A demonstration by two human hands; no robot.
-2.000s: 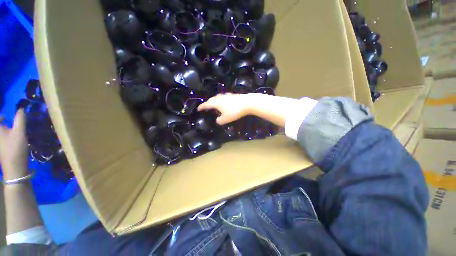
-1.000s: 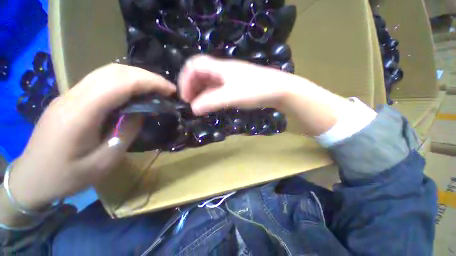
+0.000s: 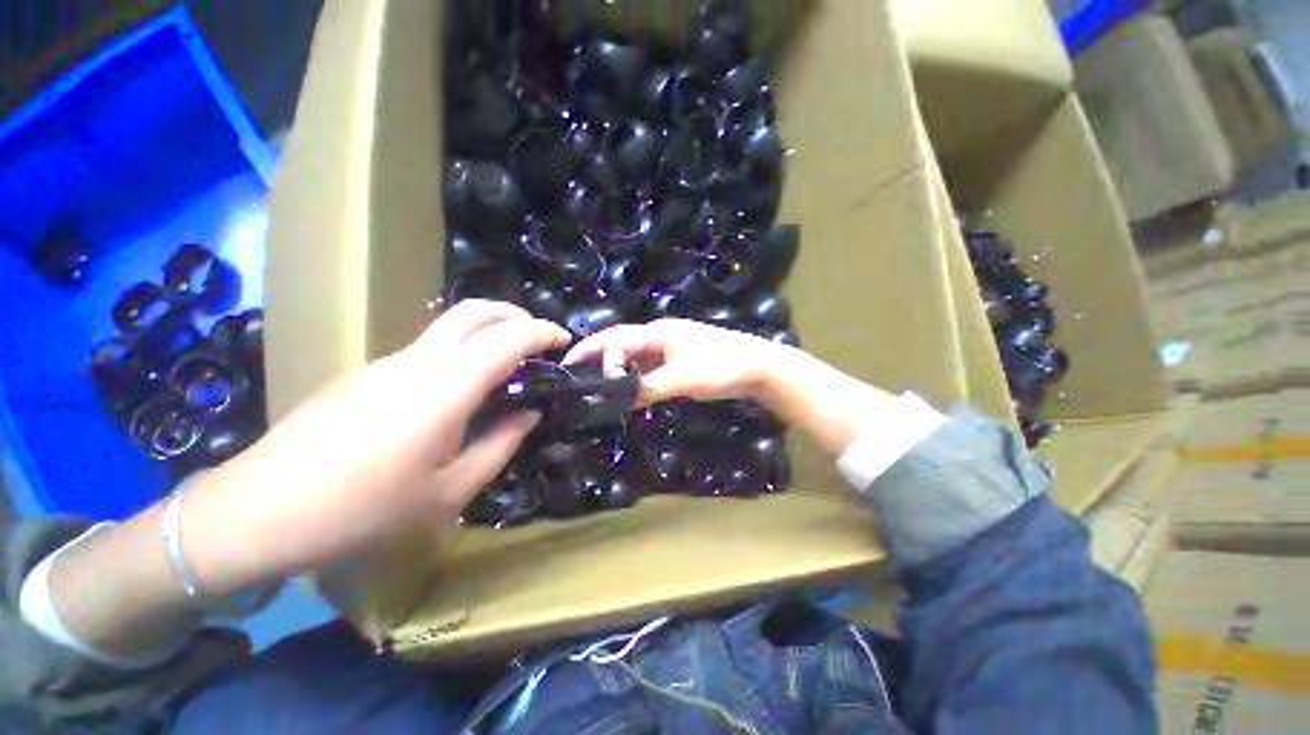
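Observation:
My left hand [image 3: 417, 417] grips a black plastic shell [image 3: 575, 402] between thumb and fingers, above the near part of the open carton [image 3: 632, 574]. My right hand [image 3: 675, 359] has its fingertips on the same shell from the right side. The fingers hide part of the shell, and whether a second small part is between them cannot be told. Below and beyond the hands lies a pile of black shells [image 3: 618, 187] with thin pink and pale wires.
A blue tote [image 3: 122, 72] stands at the left with a shallow pile of black shells [image 3: 201, 388]. A second open carton [image 3: 1063, 287] with black parts stands right. Sealed cartons [image 3: 1236, 618] are stacked at far right.
My left hand has come from the blue tote to the carton with a shell. My right hand has risen off the pile and now meets the shell. The view has shifted, showing more of the tote.

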